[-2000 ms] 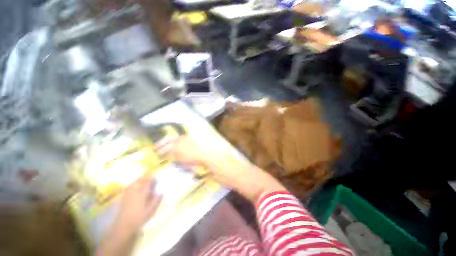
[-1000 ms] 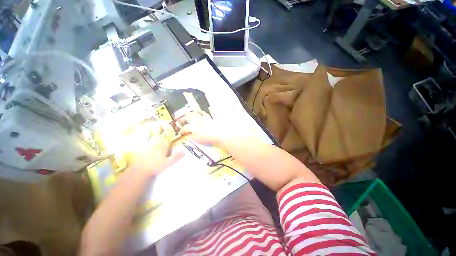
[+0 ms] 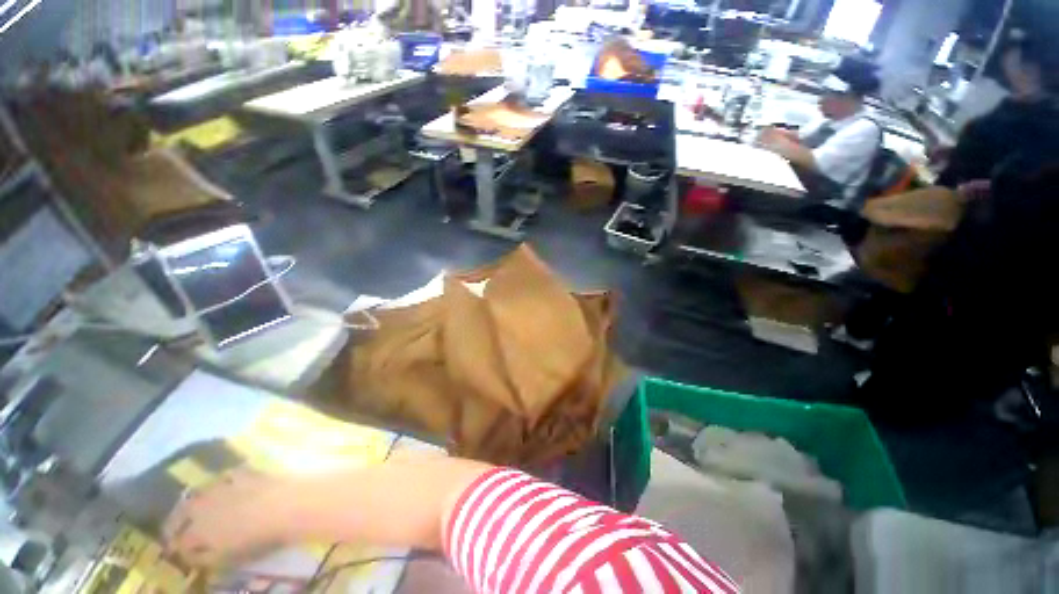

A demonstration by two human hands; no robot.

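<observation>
My right hand (image 3: 227, 516) lies low at the left over the white work board (image 3: 174, 429), with the forearm reaching in from the bottom middle. It is blurred, and I cannot tell whether its fingers hold anything. My left hand is out of the picture. Yellow-taped guides (image 3: 128, 569) show at the bottom left corner beside my right hand. A dark cable lies on the board under my forearm. The needle area of the machine is cut off by the left edge.
The operation panel (image 3: 229, 284) stands behind the board. Heaped brown cloth (image 3: 499, 360) lies right of the board. A green crate (image 3: 755, 406) with pale pieces is at the lower right. A seated person (image 3: 842, 139) works at a far table. Another person in dark clothes stands at the right.
The view has swung right and up. The machine head and my left hand have left the picture. The cloth heap, crate and panel have shifted left in the view, and more of the room shows.
</observation>
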